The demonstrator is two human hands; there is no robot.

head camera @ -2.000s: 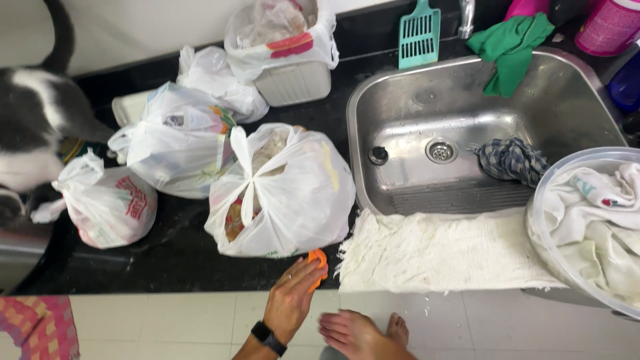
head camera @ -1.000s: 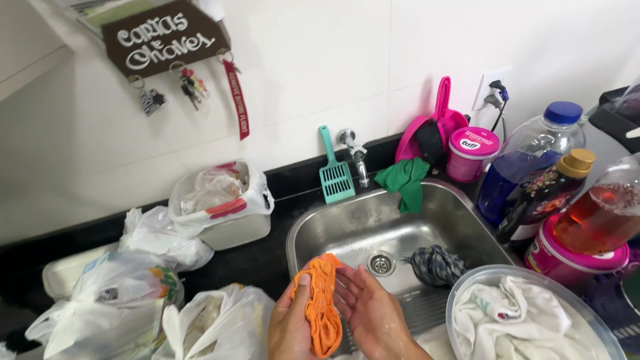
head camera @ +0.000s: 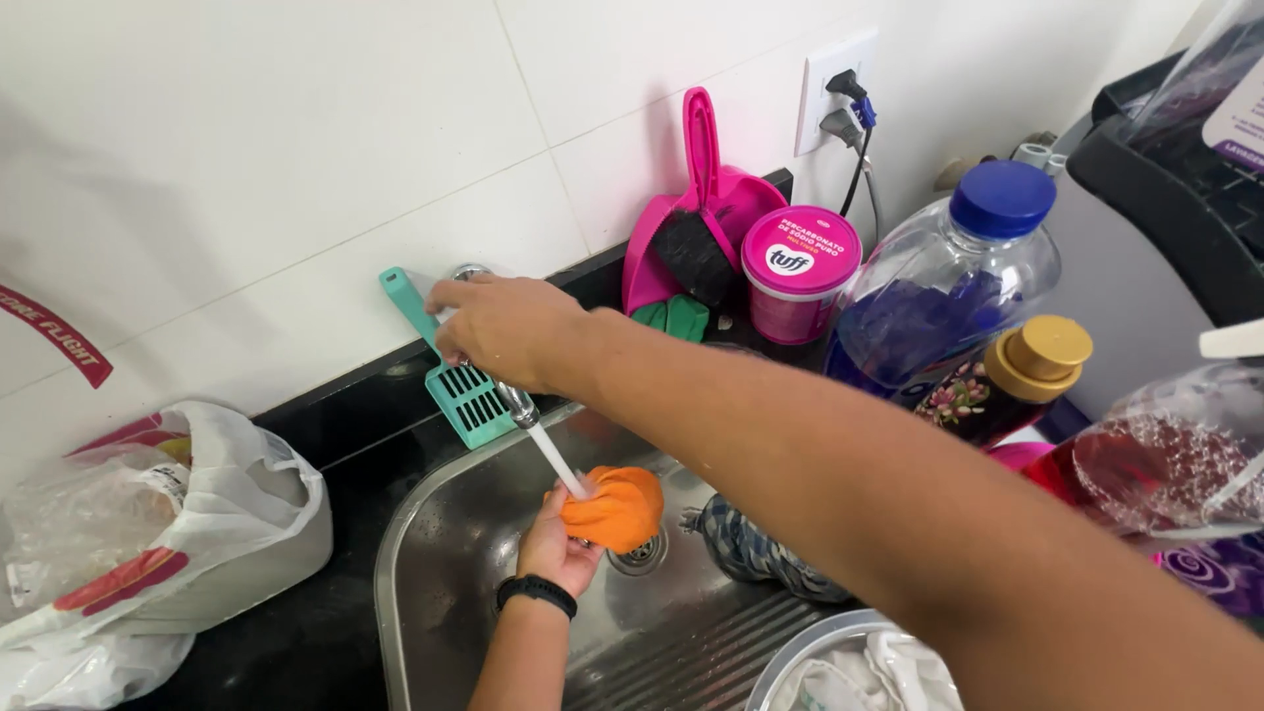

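Observation:
My left hand (head camera: 565, 549), with a black band at its wrist, holds an orange cloth (head camera: 617, 509) over the stainless steel sink (head camera: 434, 583). Water runs from the chrome faucet (head camera: 517, 405) onto the cloth. My right hand (head camera: 504, 321) reaches across above and grips the top of the faucet by the wall; its fingertips partly hide the tap handle. Beside it a teal slotted litter scoop (head camera: 469, 400) leans against the backsplash. The drain (head camera: 640, 558) shows just behind the cloth, and a dark checked cloth (head camera: 760, 553) lies in the sink below my right forearm.
A bag-lined bin (head camera: 267, 533) stands left of the sink. Behind are a pink dustpan (head camera: 647, 257) with brush, a green cloth (head camera: 676, 318) and a pink tub (head camera: 798, 281). Several bottles, one blue-capped (head camera: 987, 247), line the right. A clear tub of white cloths (head camera: 790, 652) is at the lower edge.
The orange cloth was between both hands and is now in my left hand under running water. My right hand has moved to the faucet. The view has shifted toward the sink and wall.

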